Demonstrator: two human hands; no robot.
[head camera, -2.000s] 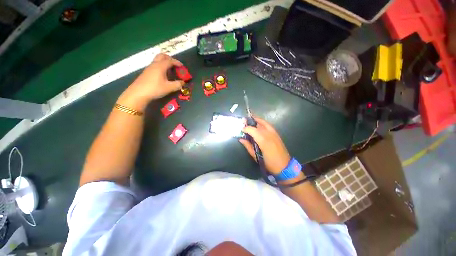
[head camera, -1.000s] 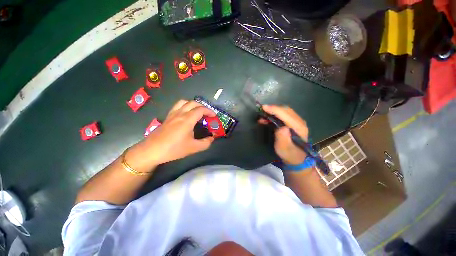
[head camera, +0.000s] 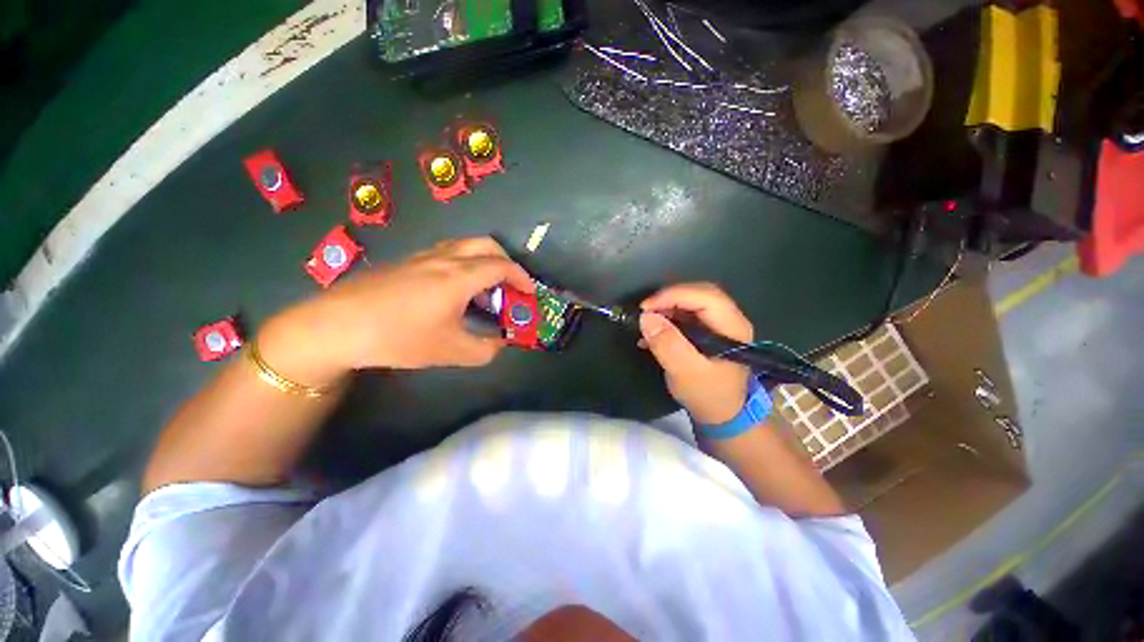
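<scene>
My left hand holds a red module, silver disc up, against a green circuit board in a black housing. The hand hides the housing's left part. My right hand holds a black soldering iron, its thin metal tip pointing left to the board's upper edge. I cannot tell whether the tip touches the board. A small white piece lies above the board.
Several red modules lie to the left and above, some silver-faced, some gold-faced. Another board in a black case is at the top. A dark mat with silver strands, a tin, a yellow-topped stand and a gridded tray are right.
My left hand has brought a red module from the upper left onto the board. The iron was raised away and has now swung its tip to the board. The view has shifted.
</scene>
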